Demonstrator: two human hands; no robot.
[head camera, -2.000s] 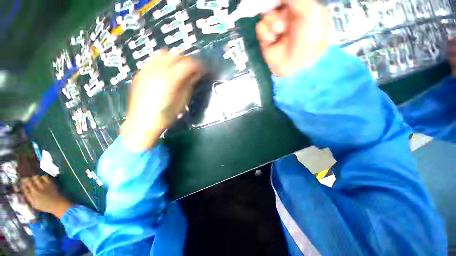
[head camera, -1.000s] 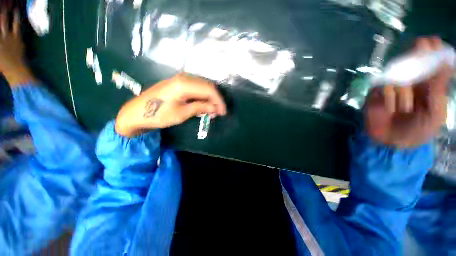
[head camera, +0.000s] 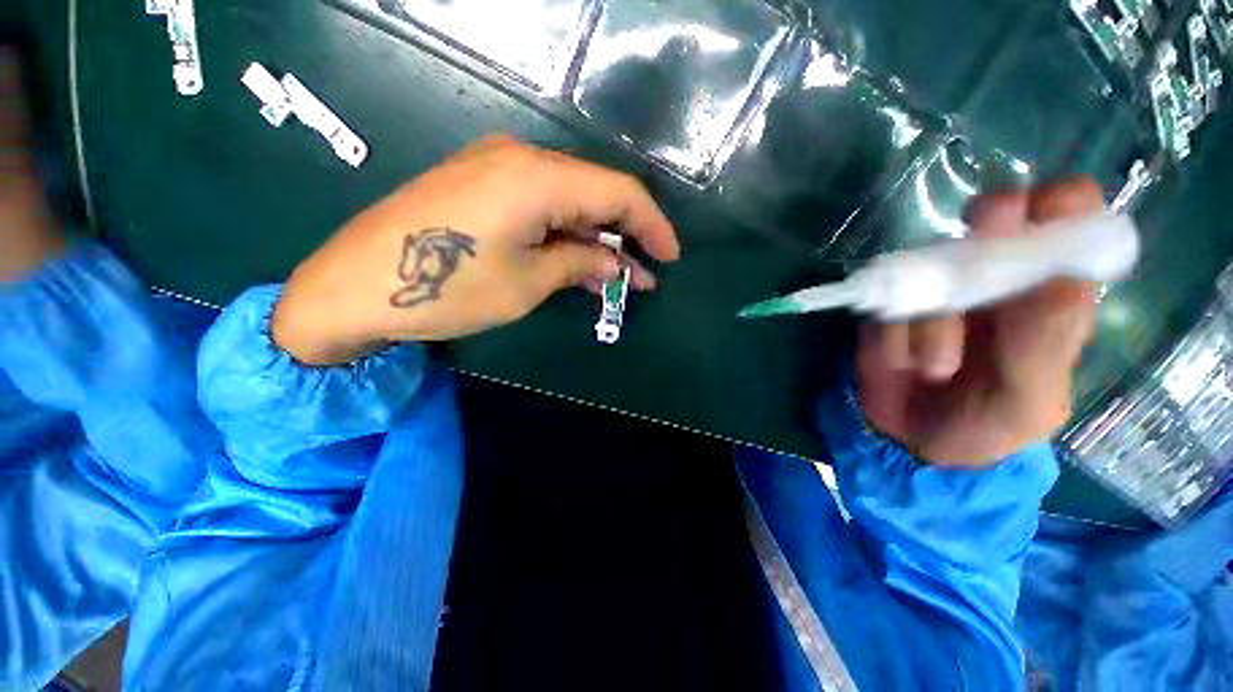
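Observation:
My left hand (head camera: 473, 250) pinches a small white and green module (head camera: 613, 300) in its fingertips, above the dark green mat near the front edge. The module hangs down from the fingers. My right hand (head camera: 984, 331) holds a soft white squeeze bottle (head camera: 1001, 270) lying across its fingers. The bottle's thin green needle tip (head camera: 782, 307) points left, toward the module, with a gap between them. The right hand and bottle are slightly blurred.
Clear blister trays (head camera: 676, 81) with strong glare lie behind my hands. Two modules lie on the mat (head camera: 406, 88) at upper left. Filled tray rows (head camera: 1183, 88) show at upper right, and stacked clear trays (head camera: 1170, 406) at right. A neighbour's blue sleeve (head camera: 102, 352) is at left.
The view has swung down from the rows of modules. Since one second ago, my right hand and bottle have come left, closer to my left hand. The left hand still pinches the module.

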